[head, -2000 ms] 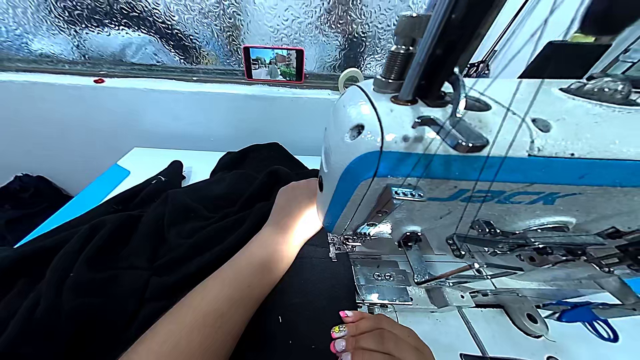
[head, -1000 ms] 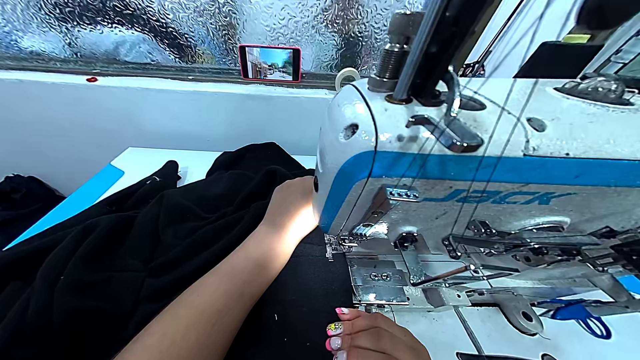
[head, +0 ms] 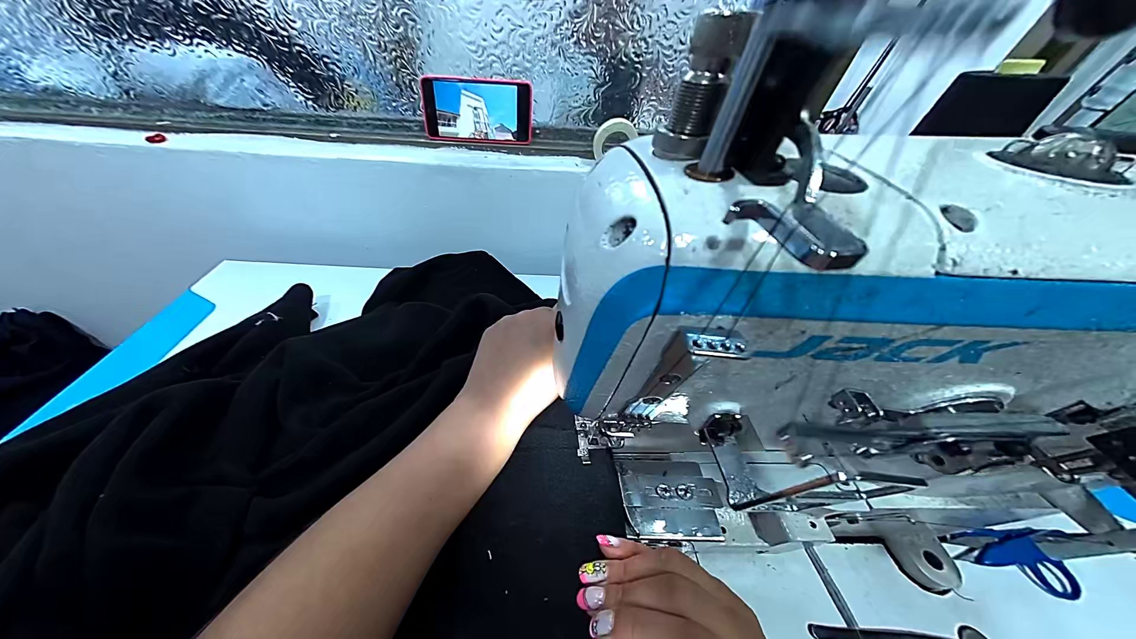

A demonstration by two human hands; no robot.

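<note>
Black fabric (head: 257,444) lies in folds across the left of the table, and a flat part of it runs under the presser foot (head: 596,437) of a white and blue Jack industrial sewing machine (head: 799,302). My left hand (head: 519,359) rests on the fabric behind the machine's head; its fingers are hidden there. Near the front edge of the metal plate, my right hand (head: 670,590) lies with its fingertips at the right edge of the flat fabric; whether they pinch it is unclear. Threads run down the front of the machine.
A phone (head: 477,110) stands on the window ledge beside a roll of tape (head: 614,138). Blue-handled scissors or snips (head: 1021,552) lie at the right under the machine's arm. Dark cloth (head: 40,364) is at the far left, beyond the table's blue edge (head: 133,355).
The picture on the phone's screen has changed. Both hands stay in about the same places, and the fabric shows no plain shift.
</note>
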